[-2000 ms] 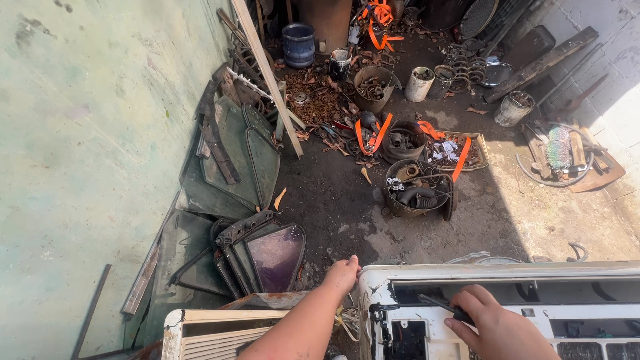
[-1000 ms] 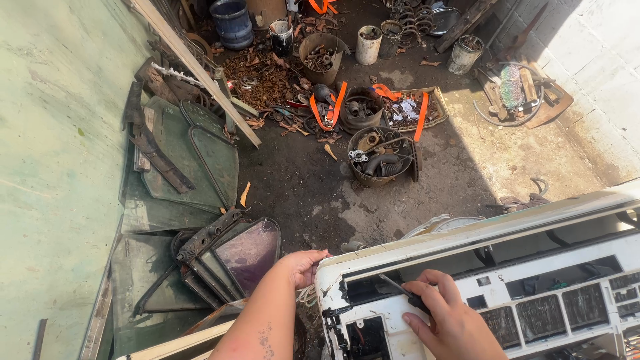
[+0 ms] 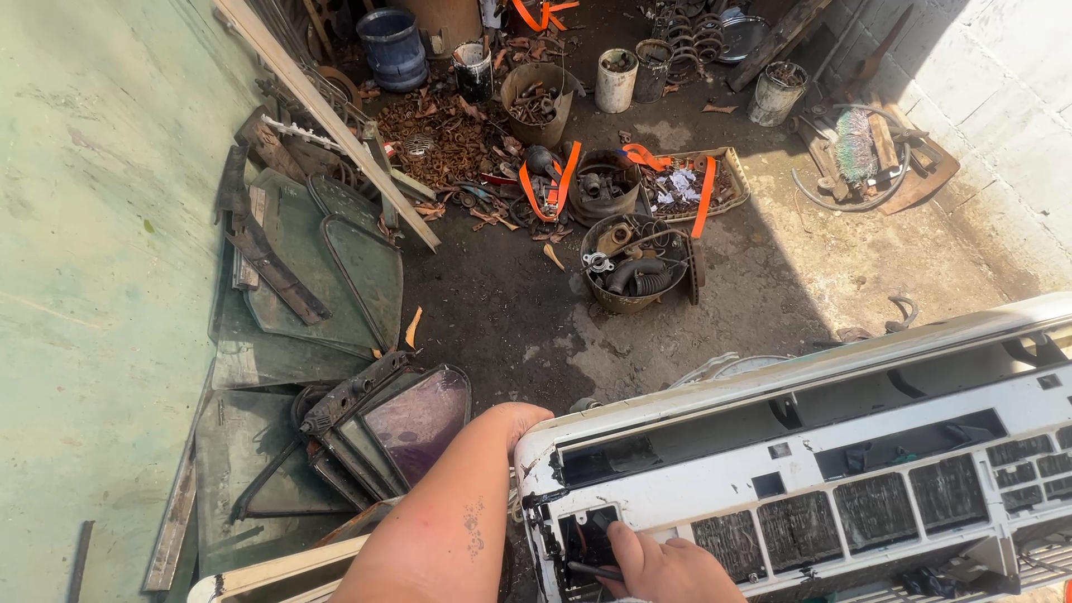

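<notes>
A white plastic air conditioner housing [image 3: 687,486], chipped and smeared with black, fills the lower right. My left hand [image 3: 523,421] rests against its upper left corner; the fingers are mostly hidden behind the edge, so its grip is unclear. My right hand [image 3: 662,565] holds a dark-handled tool [image 3: 596,572] at the square opening [image 3: 589,536] near the housing's left end. The tool's tip cannot be made out. To the right of this hand run dark, dirty grille openings [image 3: 800,529] in the white frame.
Glass panes [image 3: 327,276] and framed quarter windows [image 3: 419,419] lean at left by a green wall. Beyond the housing stand a bucket of metal parts and hoses [image 3: 636,289], a crate [image 3: 737,180] and a blue container [image 3: 392,50]. A wooden board [image 3: 335,126] slants down to the floor.
My right hand and the tool have moved from the long upper slot down to the square opening at the left end. My left hand stays at the housing's corner.
</notes>
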